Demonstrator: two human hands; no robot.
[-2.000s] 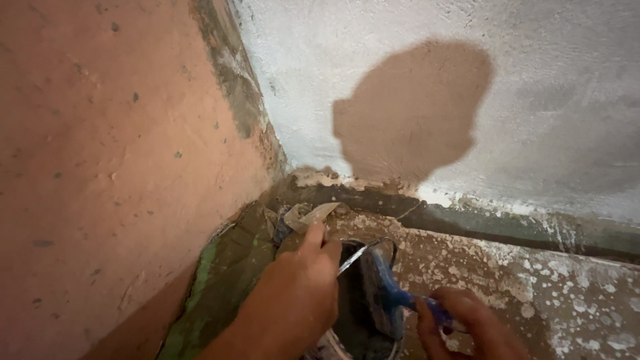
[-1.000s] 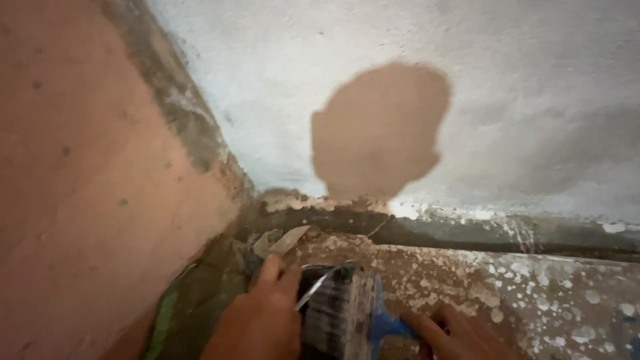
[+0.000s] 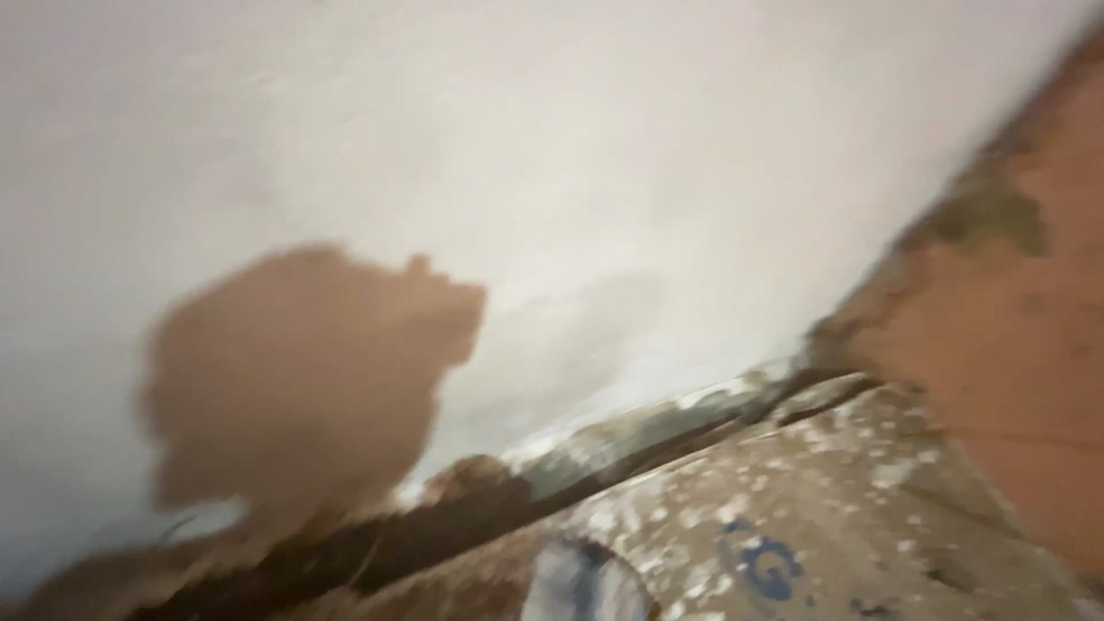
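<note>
Neither of my hands shows in the head view now. At the bottom edge, right of the middle, a pale rounded thing with a dark blue-grey streak (image 3: pixel 586 586) is partly cut off and blurred; I cannot tell what it is. Behind it rises a whitish wall (image 3: pixel 621 172), with the brown shadow of a head (image 3: pixel 302 379) on its left part. The brush and the container from the earlier frames are not clearly visible.
A paint-spattered board or ledge (image 3: pixel 828 483) with a blue mark (image 3: pixel 768 565) runs along the wall's foot. A dark gap (image 3: pixel 448 535) lies between them. An orange-brown wall (image 3: pixel 1026 345) meets the whitish wall at the right.
The view has swung strongly to the right and tilted, and is blurred. Both hands, which held a blue-handled brush and a container's rim a second ago, have left the view.
</note>
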